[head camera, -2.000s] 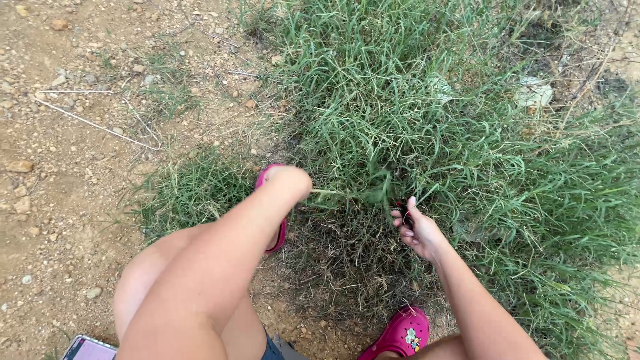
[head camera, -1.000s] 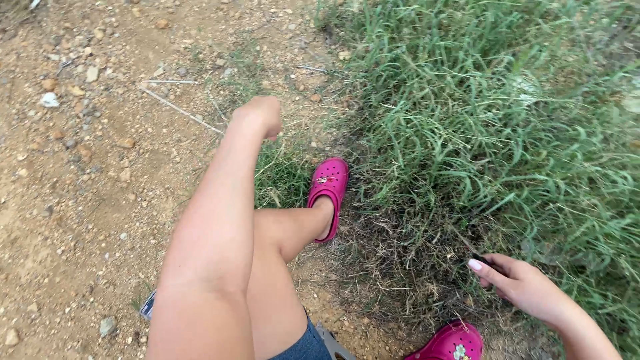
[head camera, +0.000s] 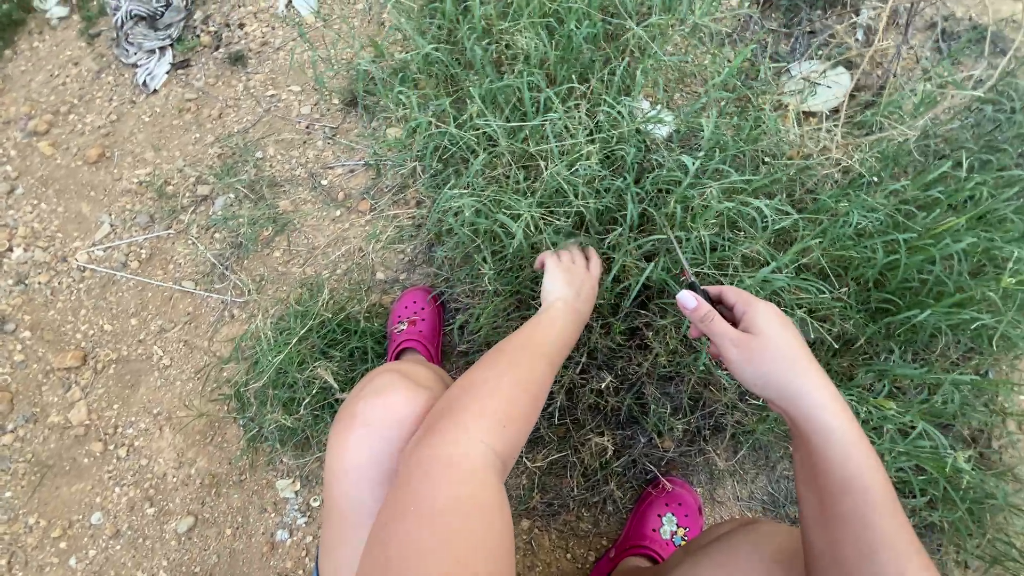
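My left hand (head camera: 570, 278) reaches into the near side of a patch of green grass (head camera: 552, 168), fingers spread and bent, with nothing clearly held. To its right, my right hand (head camera: 740, 336) is closed around the dark handle of a small bladed tool (head camera: 690, 276), likely a knife or sickle; its thin blade points up and left into the grass, and most of its shape is hidden. Below both hands lies a stretch of short, dry grass stubble (head camera: 608, 416). A pile or tuft of grass (head camera: 308, 372) lies left of my left foot.
Pink clogs (head camera: 416, 324) are on my feet, one beside the stubble and one below it. Pebbly soil (head camera: 128, 400) spreads on the left, with a bent dry stalk (head camera: 160, 282) and a striped cloth (head camera: 150, 36). A pale flat disc (head camera: 816, 86) lies at the upper right.
My left hand has moved from over the bare soil at the left to the grass beside my right hand. The view has shifted.
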